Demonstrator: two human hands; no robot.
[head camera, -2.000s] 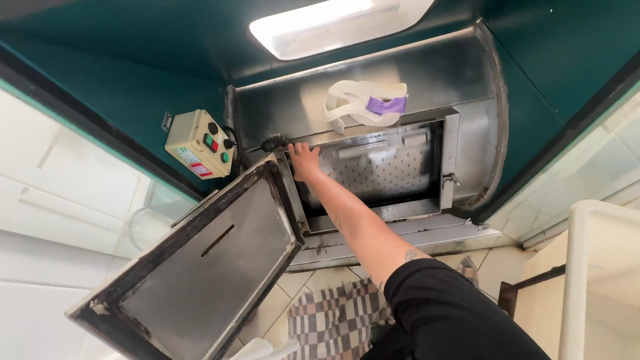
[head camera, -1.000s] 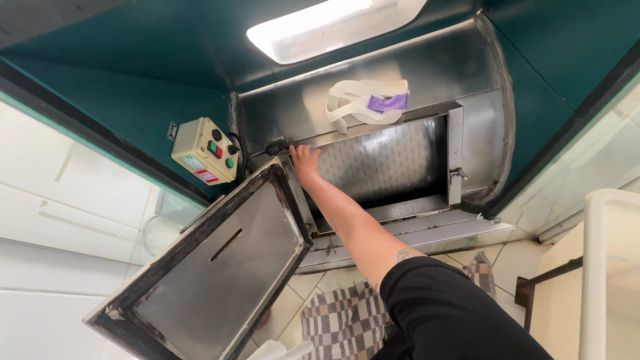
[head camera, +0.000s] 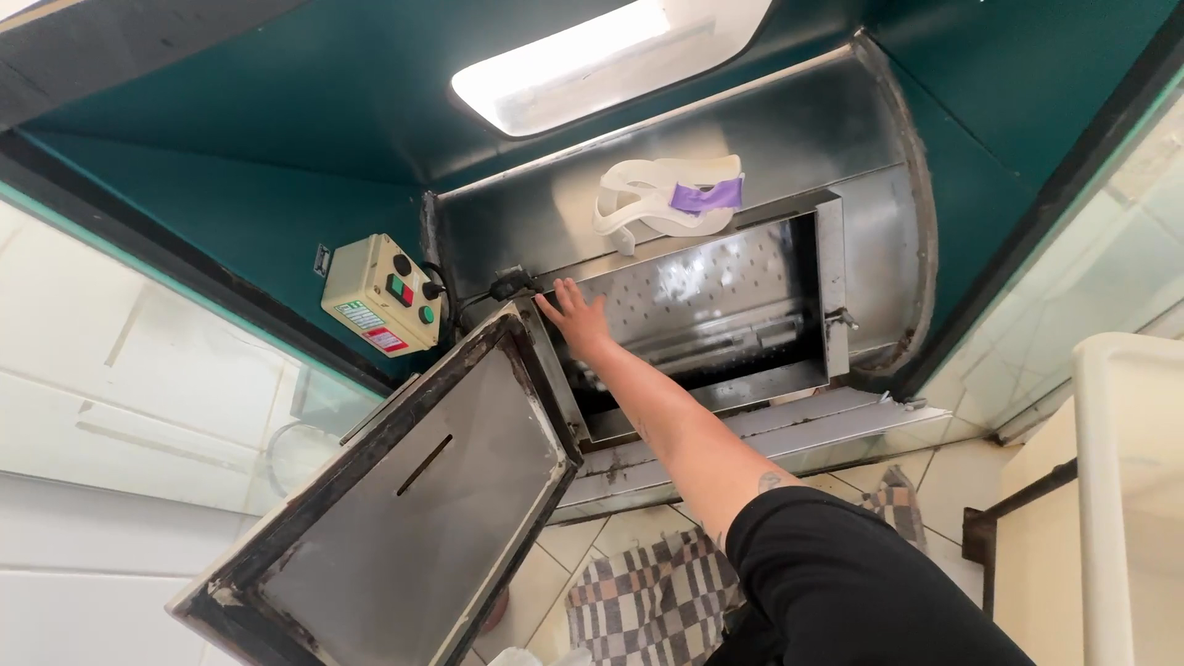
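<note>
My right hand (head camera: 575, 322) is spread with nothing held, at the left end of the rectangular opening in a stainless steel drum housing (head camera: 518, 217). Its fingertips are by the opening's rim; contact cannot be told. Inside the opening shows a perforated metal drum (head camera: 661, 291) with a ridged part low down. To the hand's left, a metal door (head camera: 416, 518) with a dark worn edge and a slot hangs open. A white strap with a purple band (head camera: 661, 199) lies on top of the housing. My left hand is out of view.
A beige control box (head camera: 384, 296) with several buttons is mounted left of the housing. A latch (head camera: 842, 317) projects from the opening's right frame. A checkered cloth (head camera: 657, 592) lies on the tiled floor. At the right stands a pale plastic bin (head camera: 1101, 518).
The drum surface within the opening has changed: a ridged part was near the top, then plain perforated metal, and now ridges are low down. My right hand stays by the left rim, fingers now more spread.
</note>
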